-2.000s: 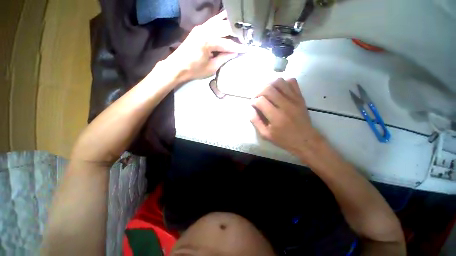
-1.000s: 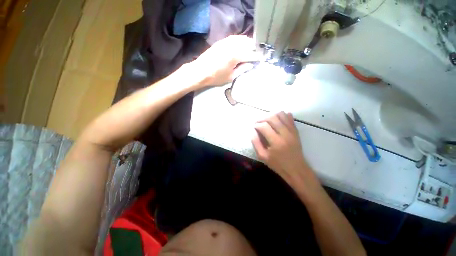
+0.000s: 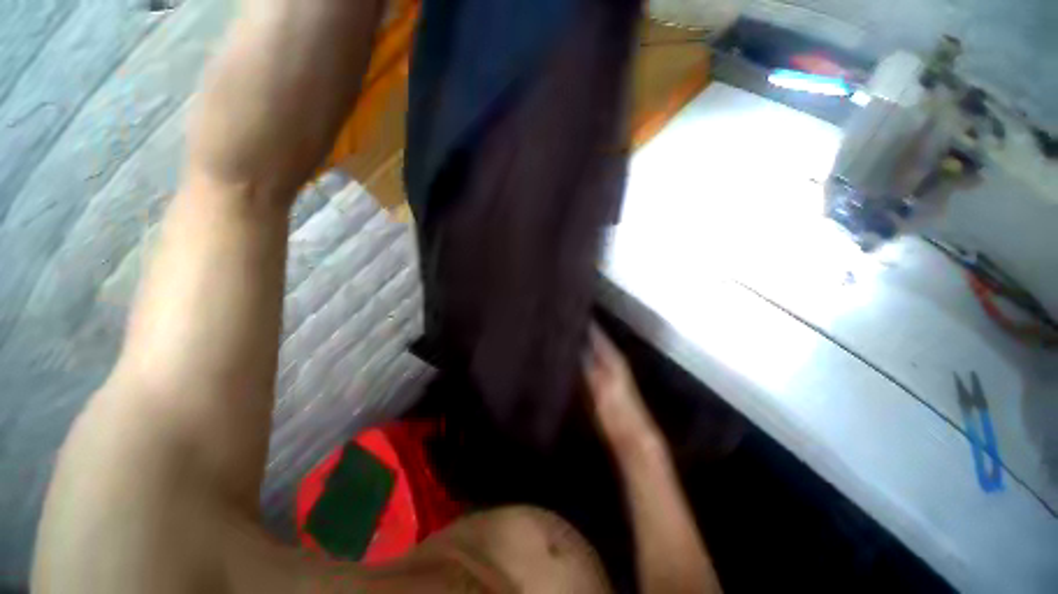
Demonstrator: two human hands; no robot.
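A long dark brown-purple cloth [image 3: 522, 232] hangs from the top edge of the view, left of the machine table, with a navy piece [image 3: 476, 87] along its upper left. It is blurred. My left hand [image 3: 296, 81] is raised at the upper left, cut off by the top edge, its fingers out of view. My right hand [image 3: 609, 377] is low at the cloth's right edge, blurred, its fingers partly hidden. The sewing machine head [image 3: 899, 145] is at the upper right, and no cloth shows under its needle area.
The white table [image 3: 743, 348] runs diagonally at right. Open blue snips [image 3: 980, 435] and orange-red scissor handles [image 3: 1004, 302] lie on it. Grey quilted padding [image 3: 342, 313] is at left, a red stool [image 3: 406, 476] with a green patch below, and orange-edged cardboard [image 3: 673, 75] behind the cloth.
The view has swung left. Both hands have left the needle area; my left arm has risen to the upper left. The dark cloth now hangs raised between my arms.
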